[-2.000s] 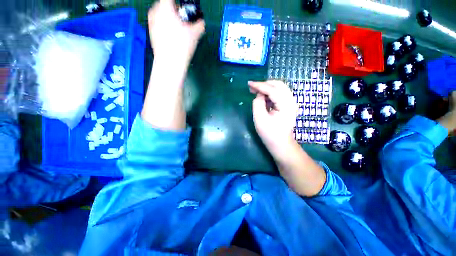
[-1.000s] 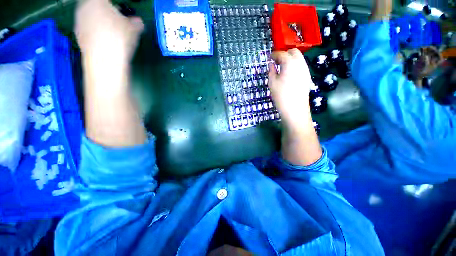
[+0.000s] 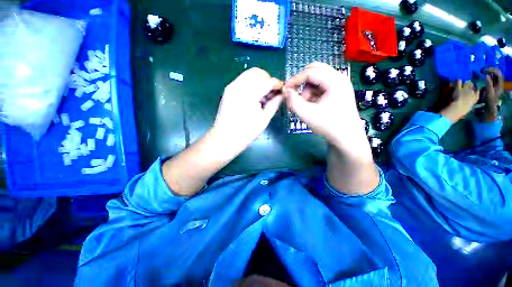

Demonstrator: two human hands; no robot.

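Observation:
My left hand (image 3: 244,109) and my right hand (image 3: 328,103) meet above the dark green bench (image 3: 185,112), their fingertips pinched together. They seem to hold a tiny part between them, mostly hidden; a dark patch shows between the left fingers. The grid tray (image 3: 317,33) of small metal-look parts lies behind and partly under the right hand. A round black unit (image 3: 159,29) with a white piece on top stands alone at the upper left. A white plastic piece (image 3: 176,75) lies on the bench below it.
Small blue tray (image 3: 259,22) of white parts at top centre, red box (image 3: 369,36) to its right. Several black units (image 3: 393,74) stand right of the grid tray. Large blue bin (image 3: 124,112) and cloudy bag (image 3: 39,67) are left. Another worker's hands (image 3: 463,101) are far right.
My left hand has come from the upper left, by the black unit, to the centre. My right hand has left the grid tray area and now touches the left fingertips. The view has shifted.

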